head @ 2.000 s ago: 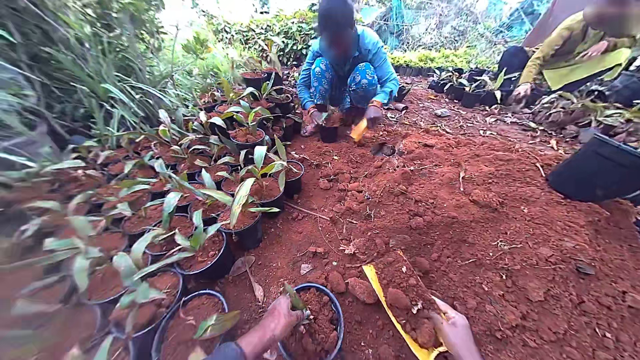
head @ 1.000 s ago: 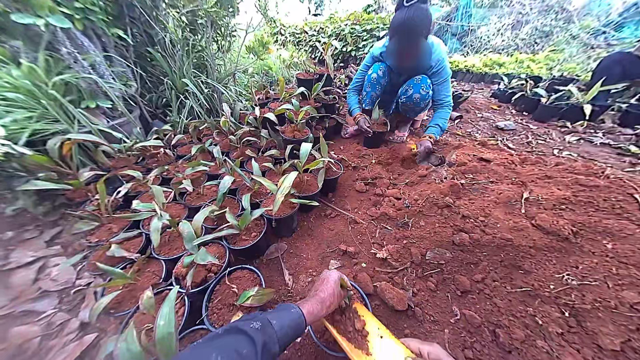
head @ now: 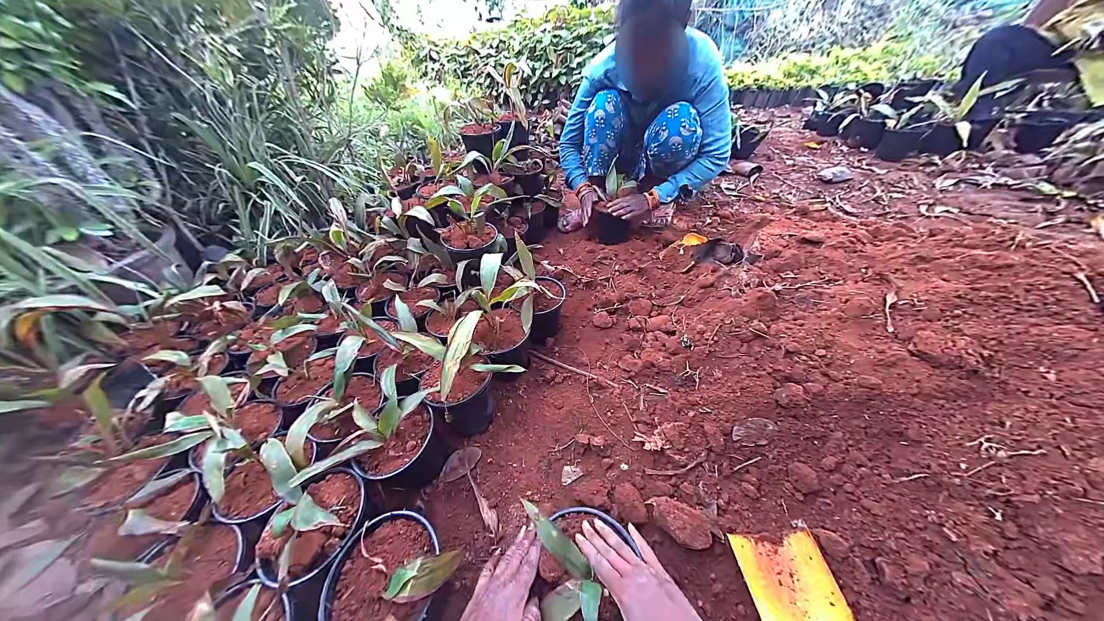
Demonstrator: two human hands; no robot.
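Note:
Both my hands rest on a black plastic pot (head: 595, 516) of red soil at the bottom centre, one on each side of a green-leaved seedling (head: 561, 543). My left hand (head: 507, 578) lies at the pot's left side, and my right hand (head: 634, 573) has its fingers spread over the soil at the right rim. Neither is seen to grasp anything; the lower part of the pot is out of view. A yellow plastic scoop-like piece (head: 789, 578), smeared with soil, lies on the ground to the right of my right hand.
Many potted seedlings (head: 461, 388) stand close together on the left. Ahead, a person (head: 647, 112) squats with both hands at another pot (head: 612, 226). Loose red soil (head: 906, 414) with clods spreads to the right. More black pots (head: 901, 138) stand at the back right.
My right hand has let go of the yellow piece, which now lies on the ground, and has moved onto the pot. The person ahead has brought both hands to their pot.

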